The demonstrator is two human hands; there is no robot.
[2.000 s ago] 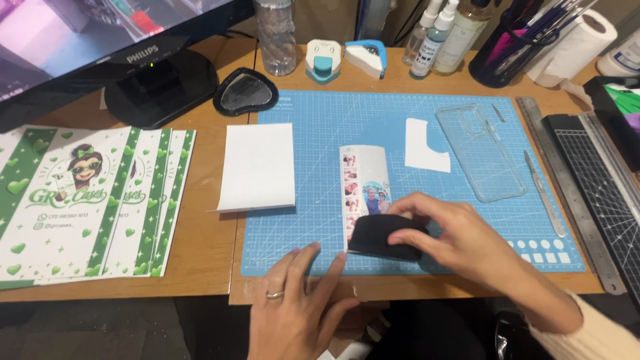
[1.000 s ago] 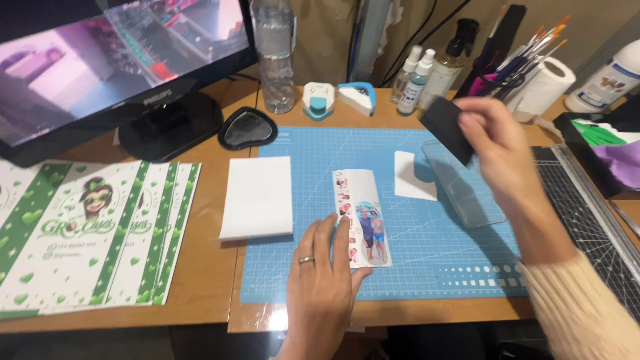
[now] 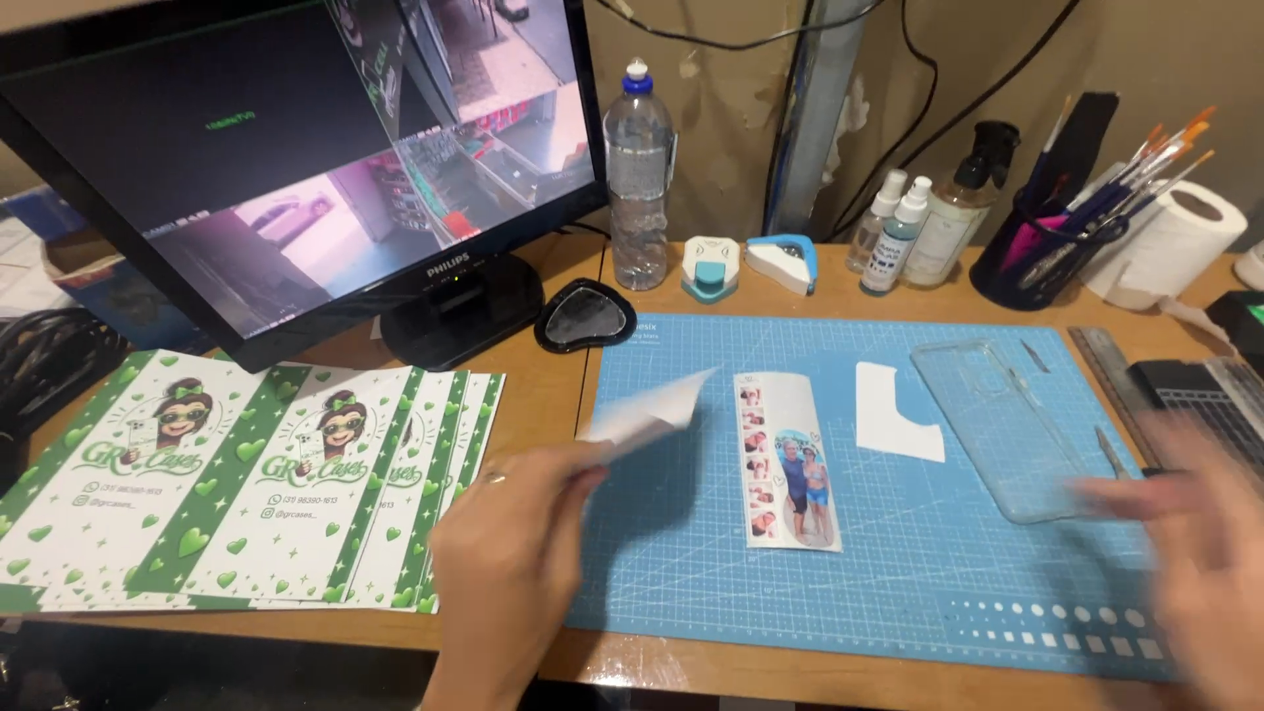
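My left hand point(image 3: 523, 553) grips a white sheet of paper point(image 3: 657, 410) by its lower left end, lifted and tilted over the left part of the blue cutting mat point(image 3: 681, 583). Blurred by motion, my right hand point(image 3: 1175, 553) is over the mat's right edge; whether it holds anything is unclear. Between the hands, a printed photo strip point(image 3: 810, 484) lies on the mat. To its right are a white L-shaped paper cutout point(image 3: 889, 420) and a clear phone case point(image 3: 1007, 434). A craft knife point(image 3: 1111, 452) lies near the right hand.
Printed green-and-white sheets point(image 3: 217, 494) lie left, below a monitor point(image 3: 326, 168). Along the back stand a plastic bottle point(image 3: 640, 188), small dispensers point(image 3: 709, 267), spray bottles point(image 3: 894, 242), a brush holder point(image 3: 1037, 252) and a paper roll point(image 3: 1165, 242). A metal ruler point(image 3: 1111, 375) lies right.
The white paper, earlier flat at the mat's left, is now lifted in my left hand, which has left the photo strip. The black tool earlier in my right hand is no longer visible there.
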